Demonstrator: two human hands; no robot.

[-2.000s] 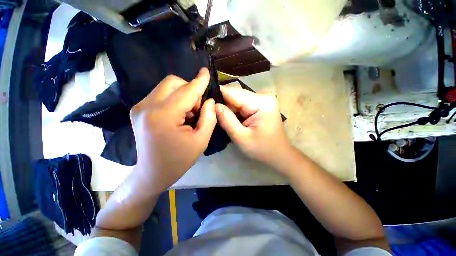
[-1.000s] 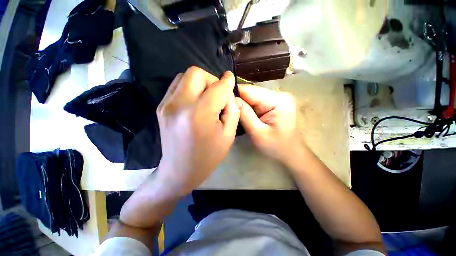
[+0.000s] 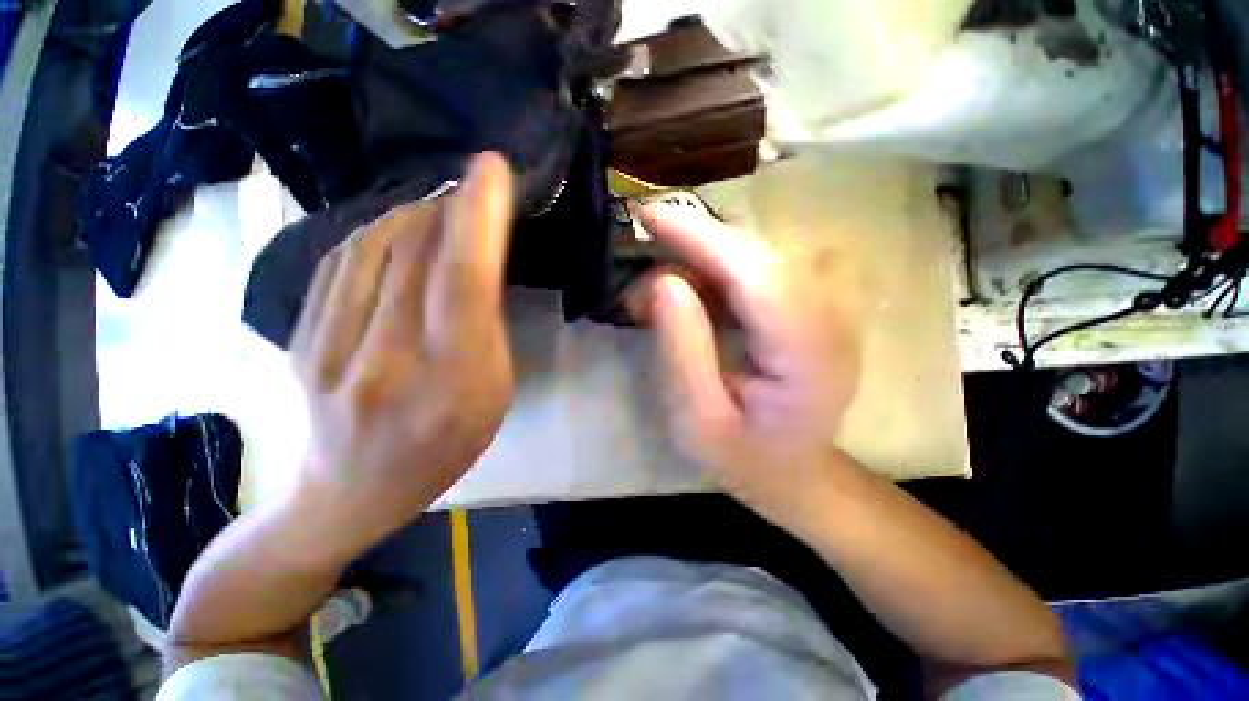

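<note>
The black bag panel (image 3: pixel 452 103) lies bunched on the machine table at the needle area, with a pale zip line near its edge. My left hand (image 3: pixel 411 322) is blurred and lies flat over the fabric's near left part, fingers extended; it grips nothing that I can see. My right hand (image 3: pixel 753 329) is blurred, right of the fabric, with thumb and index finger at the edge of a dark fold (image 3: pixel 630 281); whether it pinches the fold is unclear. The presser foot area (image 3: pixel 596 89) is partly hidden by fabric.
The off-white machine head (image 3: pixel 959 110) and brown block (image 3: pixel 685 117) stand beyond the hands. Crumpled black pieces (image 3: pixel 151 192) lie upper left, stacked zippered pieces (image 3: pixel 165 500) lower left. A red-handled tool (image 3: pixel 1229 164) and black cord (image 3: pixel 1096 281) are at right, above a pale-rimmed tub (image 3: pixel 1116 427).
My left hand has left its pinch at the seam and moved left, fingers straightened. My right finger and thumb have spread apart. The black fabric has shifted and bunched, and its lower left flap has turned.
</note>
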